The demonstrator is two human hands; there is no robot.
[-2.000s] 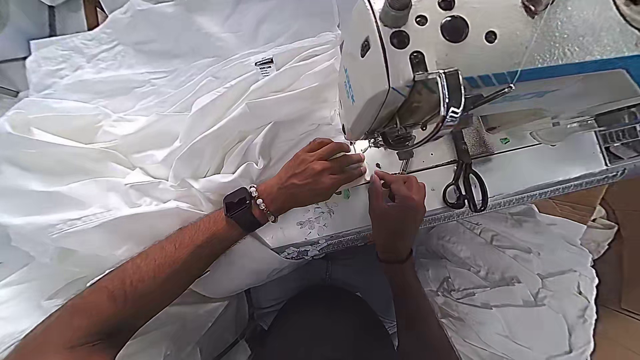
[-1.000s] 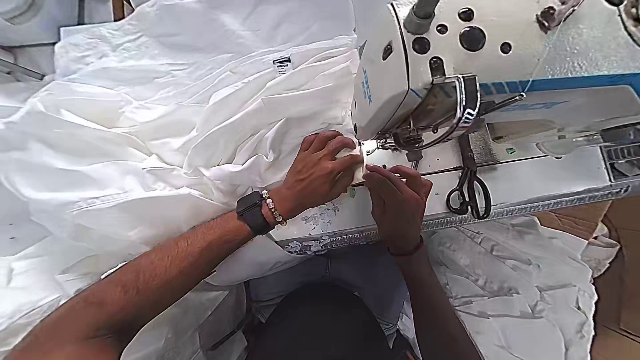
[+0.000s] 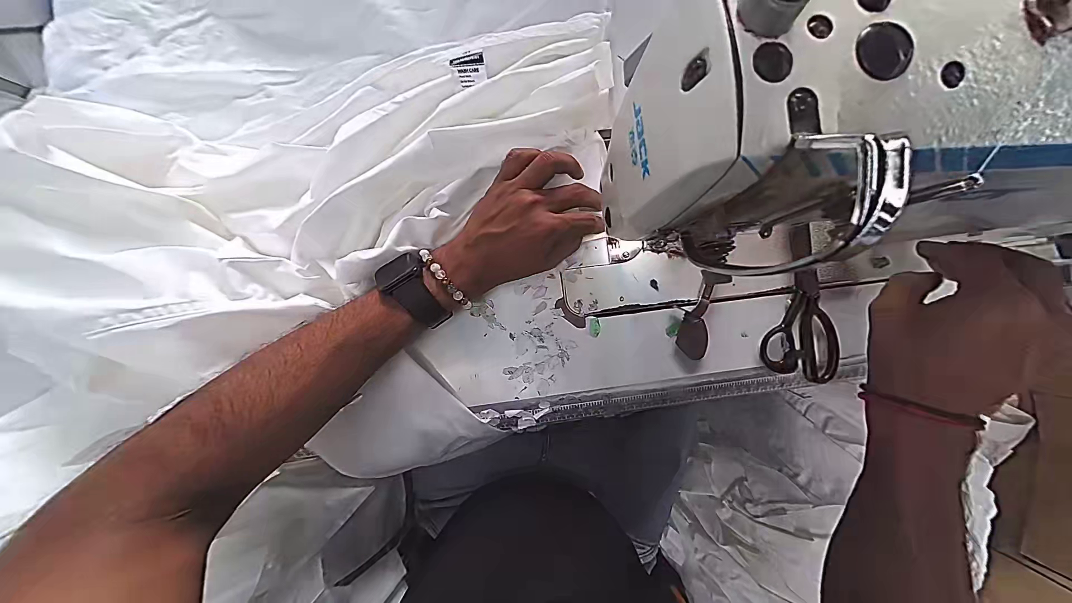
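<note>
My left hand (image 3: 532, 219), with a black smartwatch and a beaded bracelet at its wrist, lies with bent fingers on white fabric (image 3: 276, 201) just left of the needle area of a Jack sewing machine (image 3: 687, 126). Whether its fingers pinch the cloth cannot be told. The lit presser foot (image 3: 624, 249) is beside the fingertips, at the cloth's edge. My right hand (image 3: 971, 318), with a dark red cord at the wrist, is at the right, over the machine bed's front; its fingers are partly hidden and blurred. Black-handled scissors (image 3: 800, 339) lie between the hands, nearer my right.
Thread scraps (image 3: 540, 360) lie on the white machine bed (image 3: 469, 368). A measuring tape (image 3: 670, 402) runs along its front edge. More white cloth (image 3: 754, 511) hangs below at the right, near brown cardboard (image 3: 1043, 502). A printed care label (image 3: 467, 70) shows on the fabric.
My right hand has moved away from the needle area to the right, past the scissors. My left hand stays by the presser foot, its fingers now more spread.
</note>
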